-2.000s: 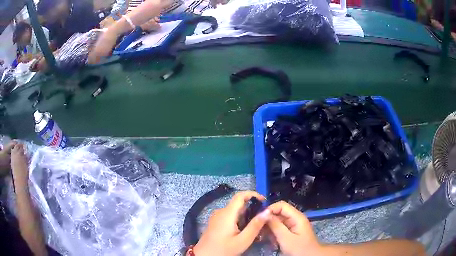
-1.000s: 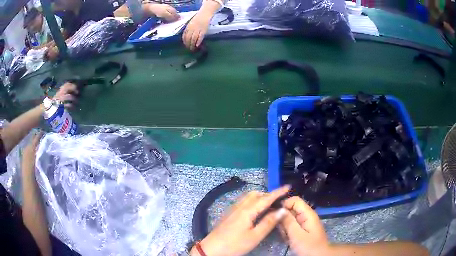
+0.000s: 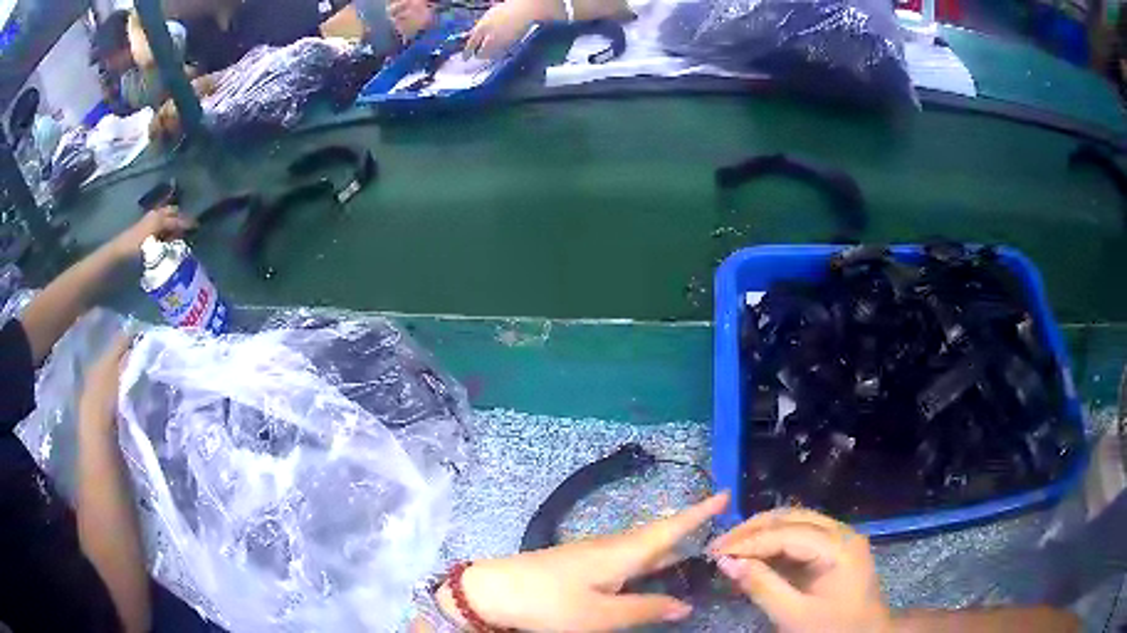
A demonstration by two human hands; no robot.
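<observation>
A black curved band [image 3: 566, 497] lies on the pale crinkled bench sheet, its lower end hidden behind my left hand. A thin dark line runs from its upper end towards my hands. My left hand [image 3: 575, 581] is at the bottom centre, index finger and thumb spread. A small dark part shows indistinctly between the hands; whether my left hand holds it is unclear. My right hand [image 3: 803, 575] pinches something very small, seemingly the thin wire [image 3: 712, 554], between thumb and index finger, beside the left fingertips.
A blue bin [image 3: 729, 371] heaped with black parts stands right of centre. A clear plastic bag [image 3: 297, 495] and spray can [image 3: 183, 287] are at left, near another person's arms. Black bands lie on the green belt [image 3: 531, 210]. Across it are a blue tray [image 3: 451, 89] and people's hands.
The view has shifted, moving the bench things rightwards in the picture. My left fingers have spread from the dark part, while my right fingertips stay pinched. The person at left reaches over the belt.
</observation>
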